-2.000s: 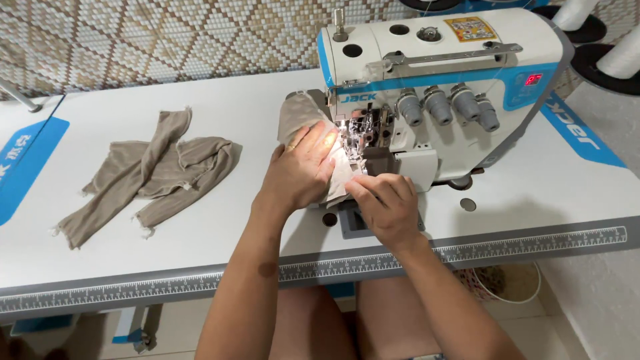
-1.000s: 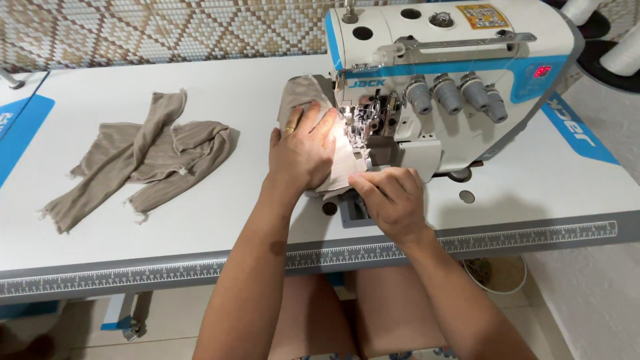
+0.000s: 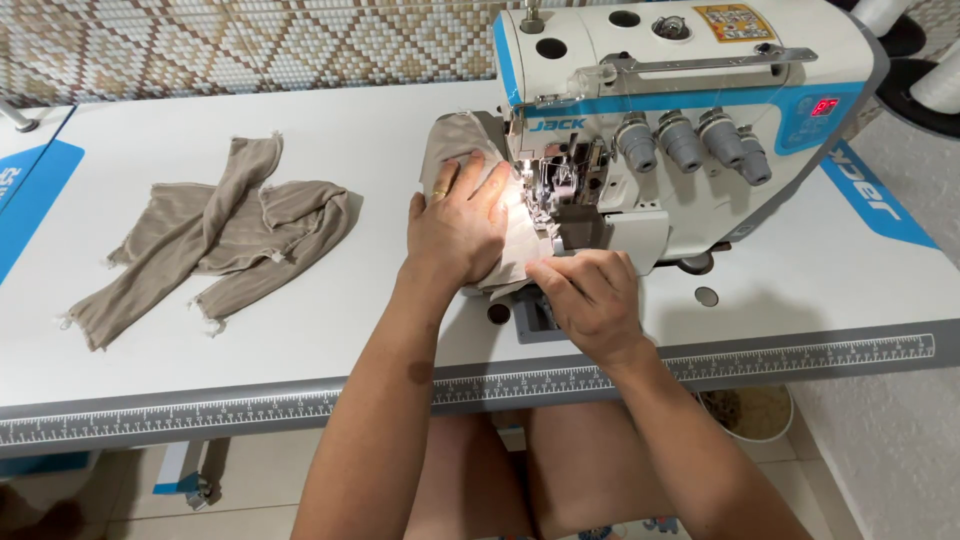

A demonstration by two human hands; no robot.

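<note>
A lit Jack overlock sewing machine (image 3: pixel 690 142) stands on the white table, right of centre. A beige fabric piece (image 3: pixel 461 142) lies along the left of its presser foot and needle area (image 3: pixel 551 187). My left hand (image 3: pixel 461 225), with a ring on one finger, rests flat on this fabric with the fingers spread. At the near corner of the fabric, my right hand (image 3: pixel 589 296) pinches the edge between thumb and forefinger, just in front of the foot. Further left, bunched beige fabric pieces with frayed ends (image 3: pixel 217 232) lie on the table.
A printed ruler strip (image 3: pixel 247 416) runs along the front edge of the table (image 3: pixel 330 345). White thread cones (image 3: pixel 937 86) stand at the far right. Below the table at the right is a round bin (image 3: pixel 750 412). A mosaic-patterned wall (image 3: pixel 300 45) rises behind.
Both hands stay at the machine; the fabric under my left hand now shows more of its far end beyond the fingers. The view has shifted slightly.
</note>
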